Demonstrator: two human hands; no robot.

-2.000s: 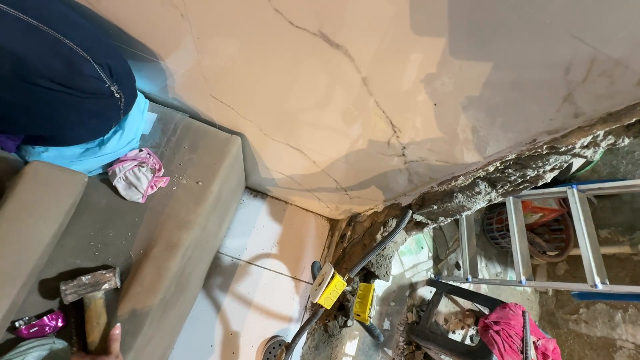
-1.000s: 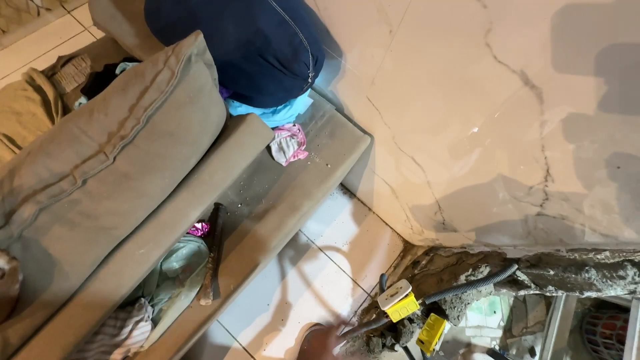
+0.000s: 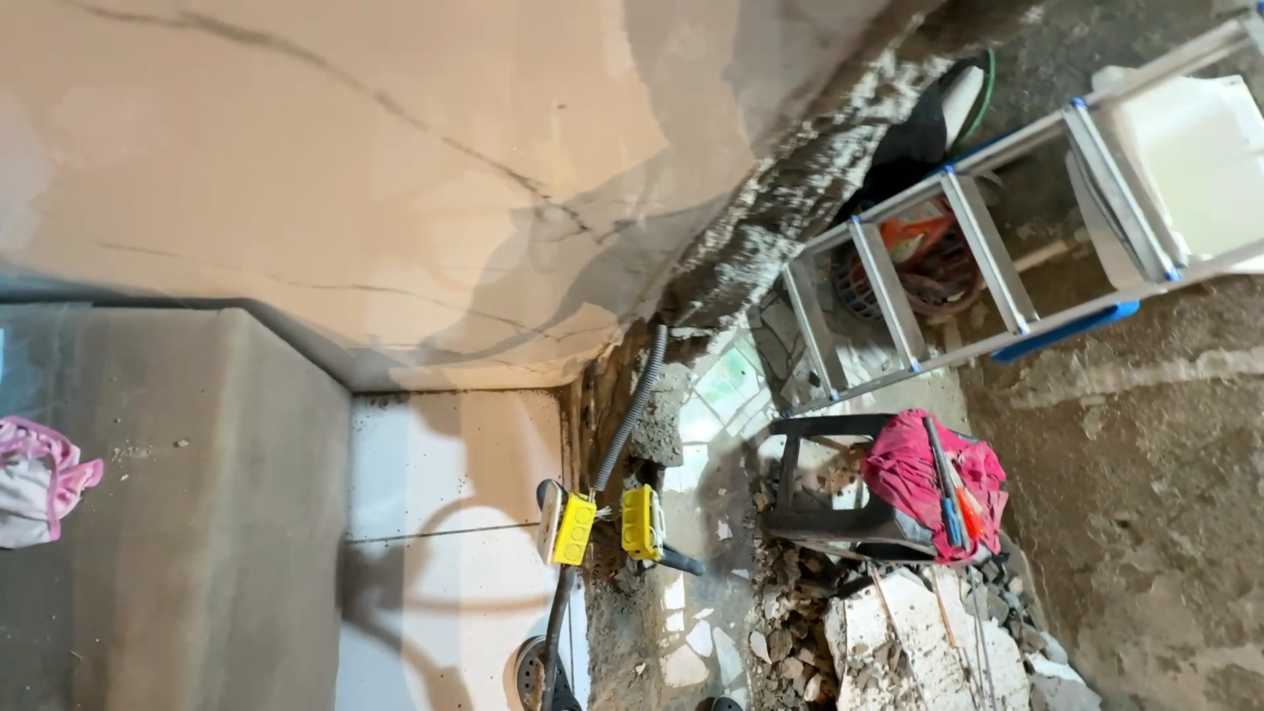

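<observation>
Neither my left hand nor my right hand shows in the head view. Two yellow electrical boxes, one on the left point(image 3: 574, 529) and one on the right point(image 3: 641, 522), hang on grey corrugated conduit point(image 3: 633, 405) by the broken wall edge. Past them, a dark plastic stool point(image 3: 829, 427) holds a bright pink cloth point(image 3: 904, 456), on which lie hand tools with blue and red handles point(image 3: 963, 513). A shoe point(image 3: 538, 671) stands on the white floor tiles at the bottom.
An aluminium ladder point(image 3: 894, 296) leans at the right, with a basket point(image 3: 948, 272) behind it. Rubble and broken slabs point(image 3: 913, 632) lie below the stool. A brown sofa point(image 3: 197, 494) fills the left side, with a pink-and-white cloth point(image 3: 39, 481) on it. The wall point(image 3: 395, 178) is cracked.
The view has swung right, away from the sofa. The hand at the hammer two seconds ago, and the blurred hand near the conduit one second ago, are both out of view.
</observation>
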